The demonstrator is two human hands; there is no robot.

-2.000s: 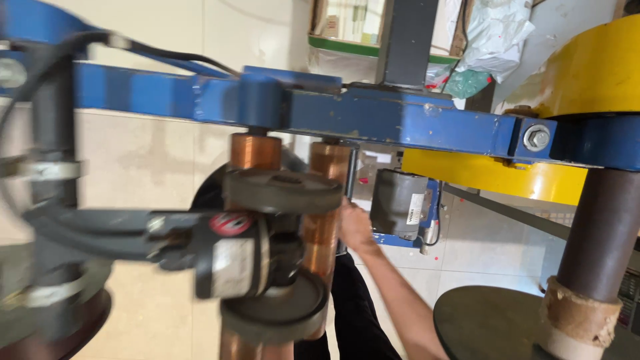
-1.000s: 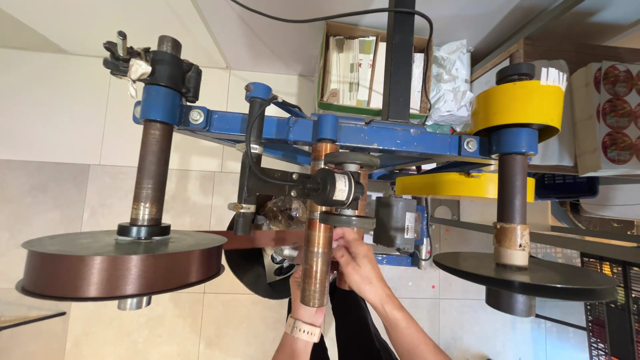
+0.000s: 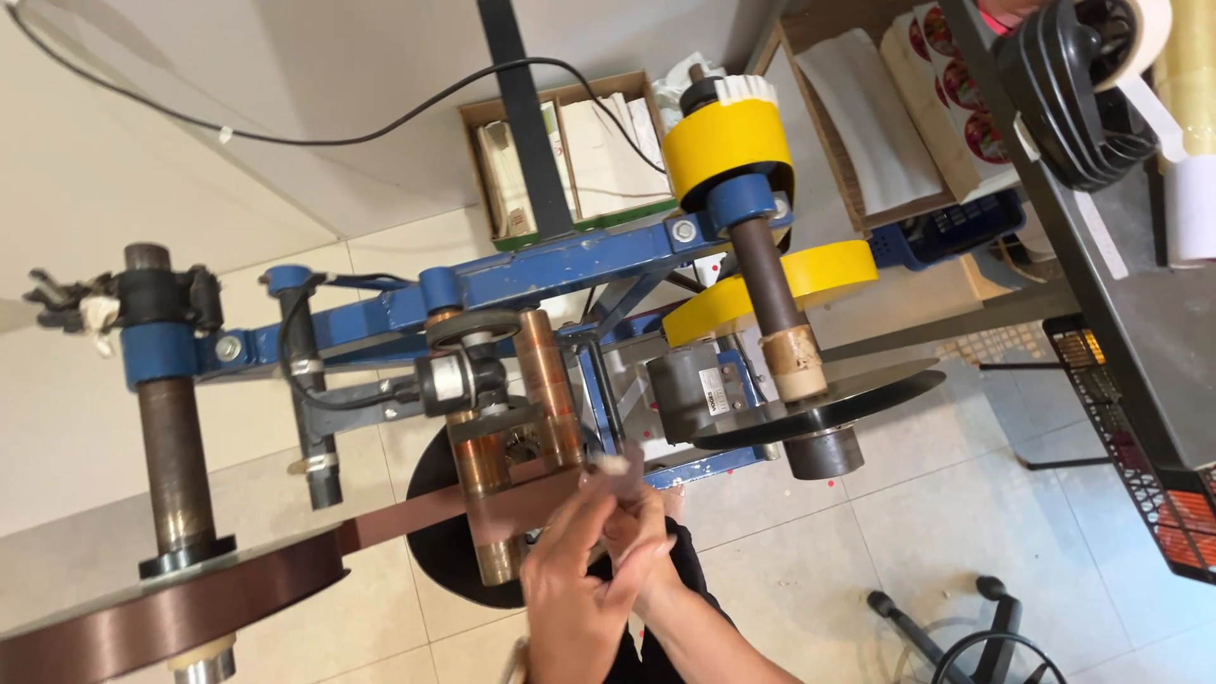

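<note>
A brown ribbon (image 3: 408, 521) runs from a large wound roll (image 3: 180, 598) at the lower left, past copper-coloured rollers (image 3: 551, 389) of a blue metal winding frame (image 3: 560, 269). My left hand (image 3: 575, 570) is close to the ribbon's right-hand end, its fingers bent and pressed together. Against it lies my right hand (image 3: 641, 541), fingers curled around the ribbon's end; blur hides exactly which fingers pinch it. A small pale thing shows at the fingertips. A rubber-wheeled counter unit (image 3: 451, 383) sits over the rollers, to the upper left of both hands.
To the right, a black disc (image 3: 822, 408) sits on a shaft beside a motor (image 3: 686, 394) and yellow guards (image 3: 731, 142). A cardboard box (image 3: 570, 161) of papers stands behind the frame. A grey table (image 3: 1121, 285) borders the right side; chair legs (image 3: 988, 636) are at the lower right.
Both hands have come out from behind the rollers to their right side, and the ribbon's end has come with them. The view has shifted and tilted.
</note>
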